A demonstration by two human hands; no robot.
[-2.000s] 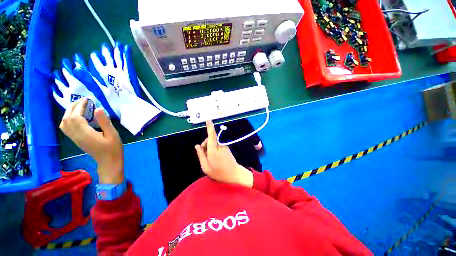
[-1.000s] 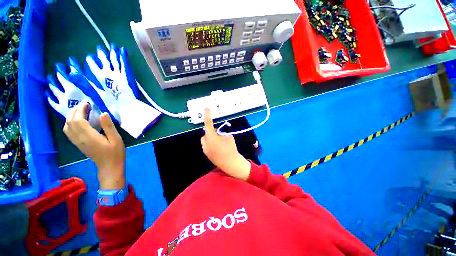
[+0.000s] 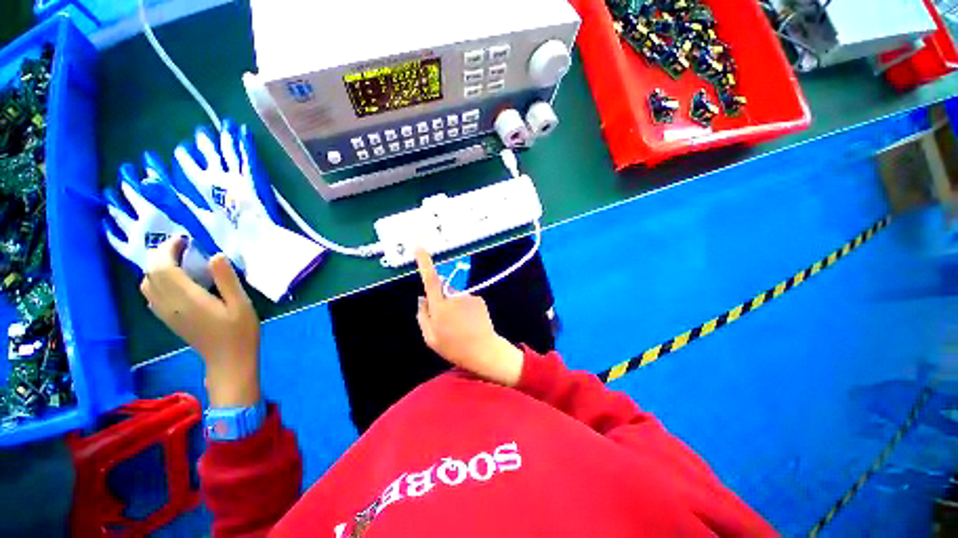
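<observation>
My left hand point(image 3: 205, 310) holds a small whitish piece point(image 3: 195, 261), partly hidden by my fingers, over the cuff of a glove. My right hand point(image 3: 457, 321) has its index finger stretched to the left end of the white power strip point(image 3: 462, 218). The other fingers are curled around the thin white cable point(image 3: 513, 275), whose tip sticks up beside the index finger. This cable loops off the bench edge and up to below the terminals of the bench meter point(image 3: 404, 100). The meter's screen shows yellow digits.
Two white and blue gloves point(image 3: 236, 210) lie left of the meter. A blue tote point(image 3: 89, 263) of boards stands at the left, a red tote point(image 3: 672, 147) of boards at the right. A red plastic frame point(image 3: 131, 441) is below the bench's left end. A cardboard box is at the far right.
The view has shifted, so the meter and strip sit further left. My right index finger moved up onto the strip, then back to its near edge. My left hand keeps its piece.
</observation>
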